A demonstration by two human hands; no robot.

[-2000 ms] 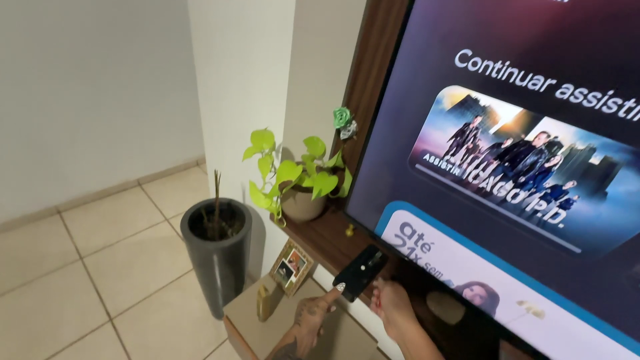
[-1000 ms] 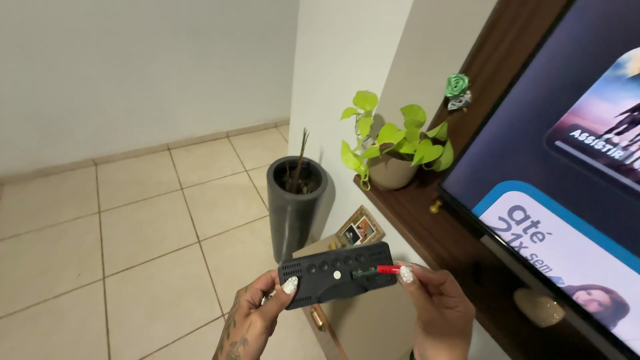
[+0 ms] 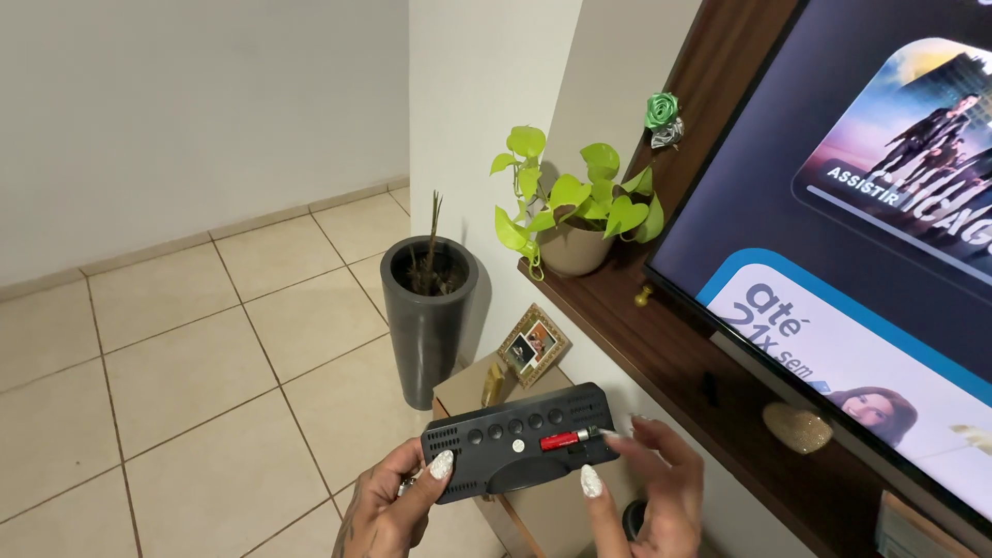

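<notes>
A black plastic device [image 3: 508, 457] with round buttons and vent slots is held up in front of me, its battery recess facing me. My left hand [image 3: 399, 492] grips its left end, thumb on the front face. One red battery [image 3: 562, 441] lies at the recess near the right end. Beside that end is my right hand [image 3: 655, 488], thumb and fingers apart and partly blurred; I see nothing held in it. A forefinger is close to the battery's metal end, and whether it touches cannot be told.
A television [image 3: 744, 163] stands on a dark wooden shelf [image 3: 612, 325] at the right, with a potted plant [image 3: 577, 244] and a glittery heart-shaped ornament [image 3: 798, 428]. Below are a cabinet [image 3: 542, 508] with a picture frame [image 3: 535, 345] and a tall grey planter [image 3: 426, 333] on the tiled floor.
A second ago my right fingers were at the red battery by the recess; now they are spread apart beside the device's right end. Earlier, both hands and the device were down by the shelf.
</notes>
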